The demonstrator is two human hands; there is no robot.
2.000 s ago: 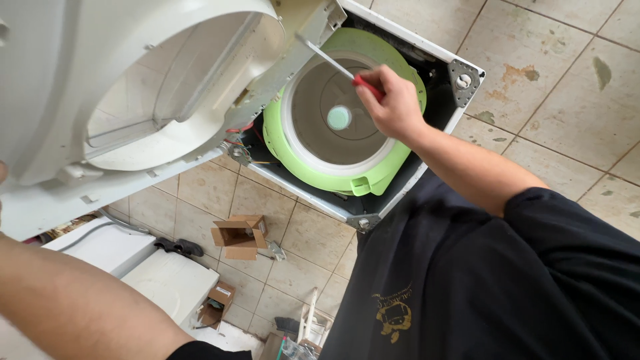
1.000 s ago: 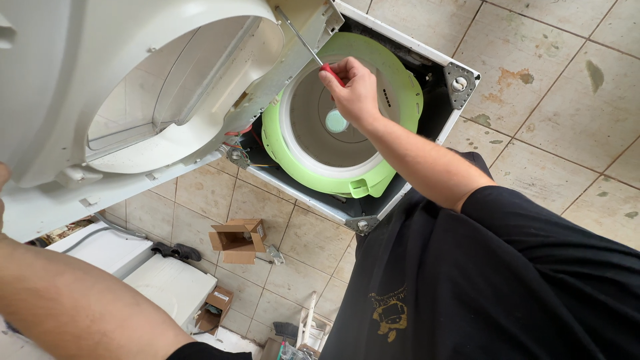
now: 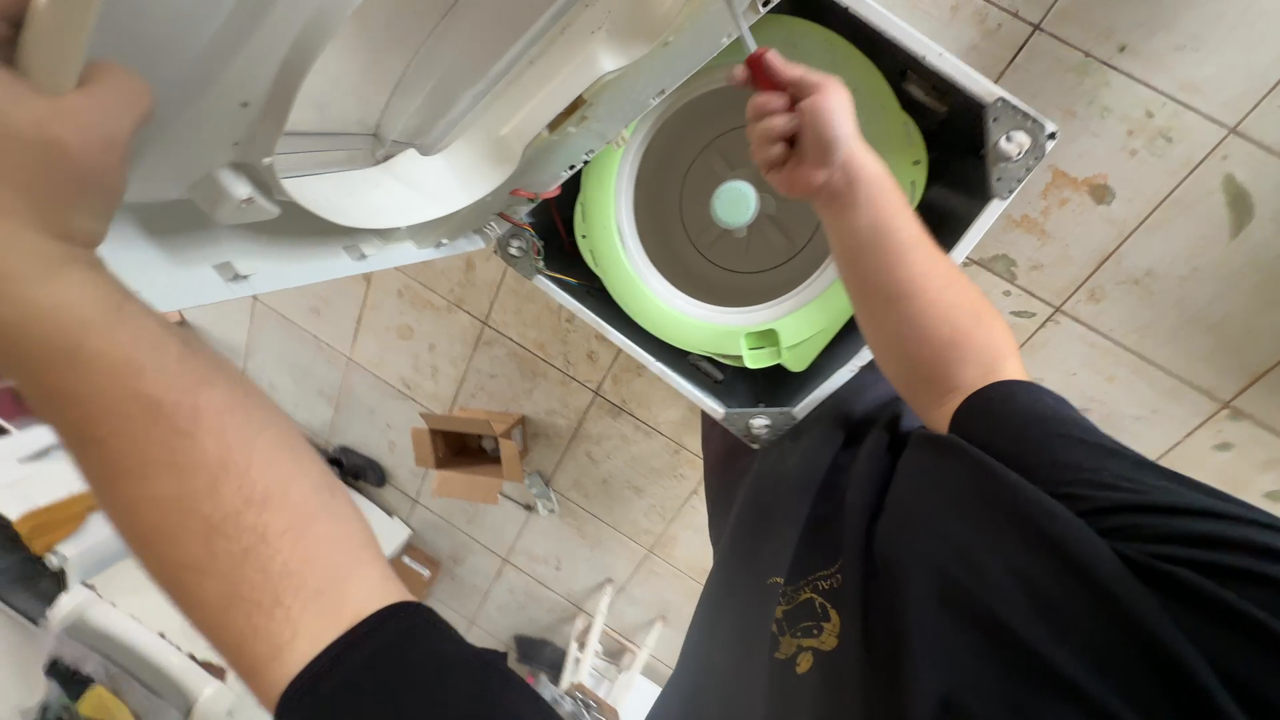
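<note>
My right hand (image 3: 805,130) grips the red handle of a screwdriver (image 3: 765,68); its metal shaft points up past the top edge of the view. The hand is above the light green tub ring (image 3: 650,300) of an opened top-loading washing machine, whose drum (image 3: 690,200) shows a pale green centre cap (image 3: 735,204). At the upper left, my left hand (image 3: 75,140) is closed around a cream-coloured edge or bar of the raised white top cover (image 3: 400,190). The hand is blurred and partly cut off by the frame. The screwdriver's tip is out of view.
The white cabinet's rim (image 3: 640,370) has metal corner brackets (image 3: 1012,146). Thin wires (image 3: 545,255) run at its left corner, near the cover. On the tiled floor stand an open cardboard box (image 3: 470,455), a dark shoe (image 3: 355,466) and a white rack-like frame (image 3: 605,640).
My left hand, mostly outside the view before, now shows at the cover's upper left. The view has shifted. The screwdriver stays in my right hand.
</note>
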